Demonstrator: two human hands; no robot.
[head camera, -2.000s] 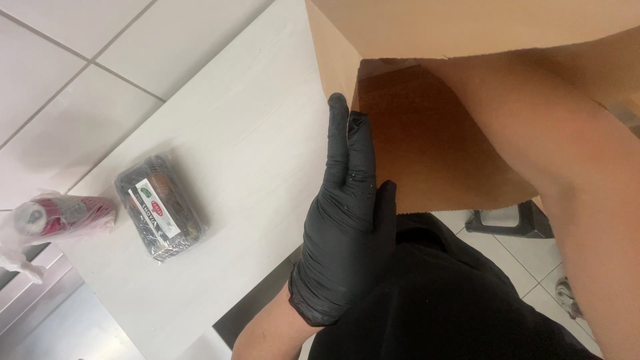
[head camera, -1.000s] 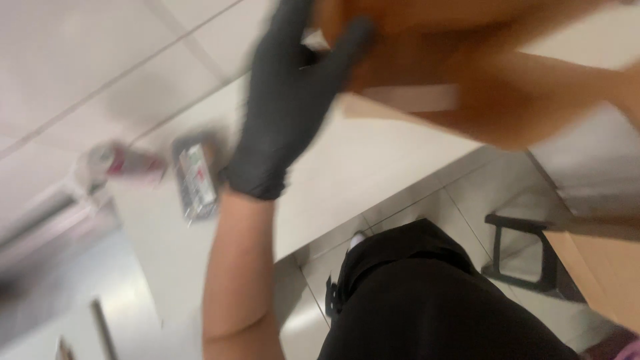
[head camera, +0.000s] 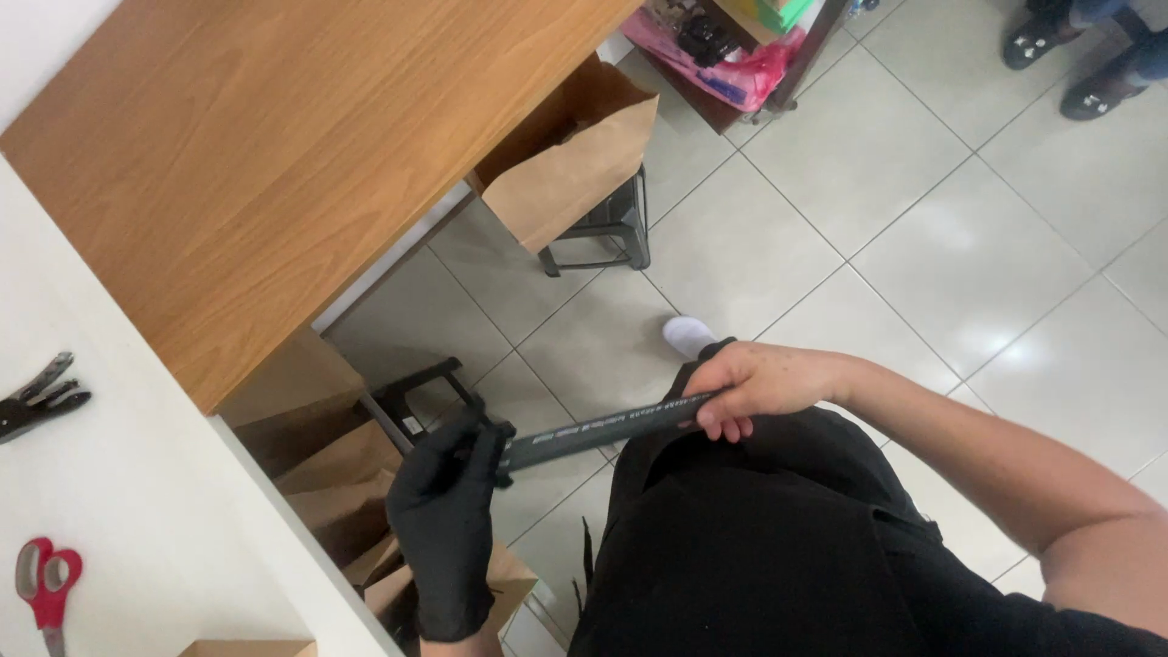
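My left hand (head camera: 447, 511), in a black glove, grips one end of a long, narrow dark object (head camera: 602, 431) that bears light writing; its exact kind is unclear. At its other end my bare right hand (head camera: 753, 388) holds it between thumb and fingers. The object spans level between both hands, in front of my black clothing and above the tiled floor.
Red-handled scissors (head camera: 50, 579) and a black tool (head camera: 38, 401) lie on the white table (head camera: 173, 511). Beside it is a wooden tabletop (head camera: 301, 137). Open paper bags (head camera: 579, 173) stand on black stools (head camera: 598, 242) and below the table. Another person's shoes (head camera: 1086, 96) show at top right.
The view has swung to other surfaces and the floor. The brown cardboard or paper near my hands earlier is no longer held; both hands now grip the dark object.
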